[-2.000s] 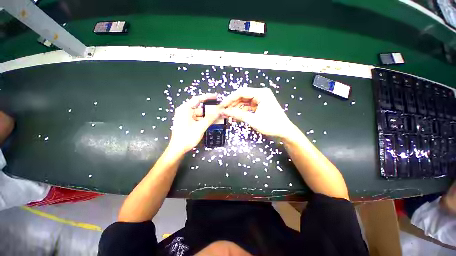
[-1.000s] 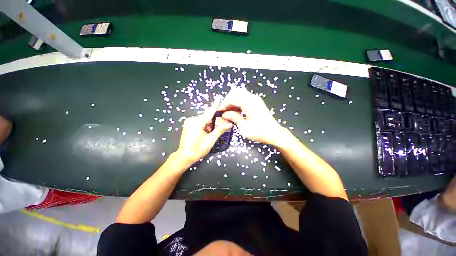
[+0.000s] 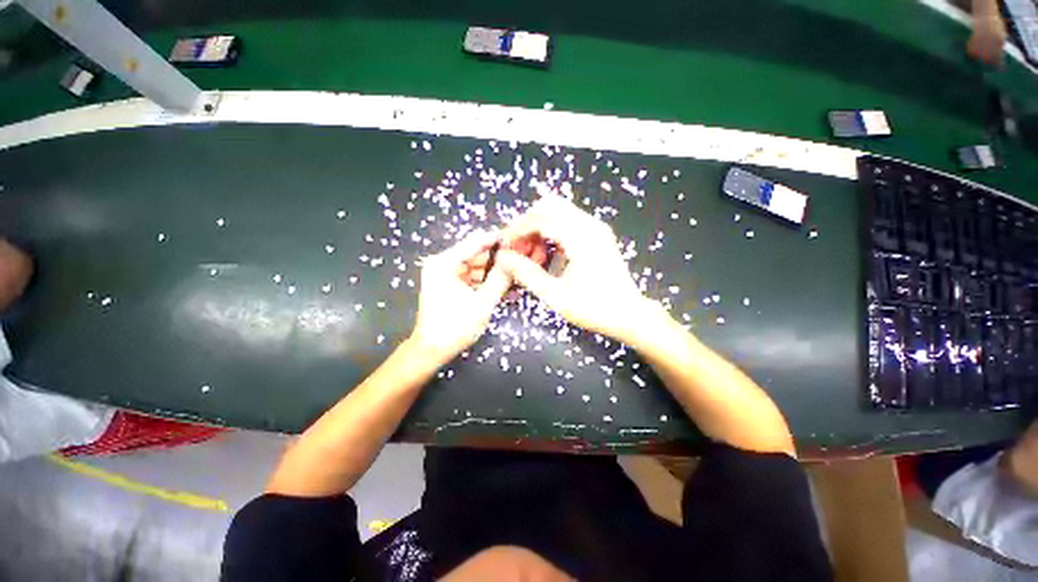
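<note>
My left hand (image 3: pixel 453 298) and my right hand (image 3: pixel 581 267) meet over the middle of the dark green bench. Between their fingers is a black phone (image 3: pixel 557 260), mostly hidden; only small dark parts of it show. Both hands seem to hold it, fingers and thumbs close together. Many tiny white bits (image 3: pixel 518 341) lie scattered on the bench around and under the hands. Whether a bit is in the fingers cannot be told.
A phone (image 3: pixel 766 196) lies on the bench at right, beside a black blister tray (image 3: pixel 950 290). Beyond the white strip (image 3: pixel 376 110), the green belt (image 3: pixel 660 80) carries several phones. A metal post (image 3: pixel 120 57) slants in at upper left. Other people's arms show at both sides and at top right.
The phone between my hands has turned and is now mostly covered; its keypad end no longer shows. The belt phones have shifted left, and another shows at the right.
</note>
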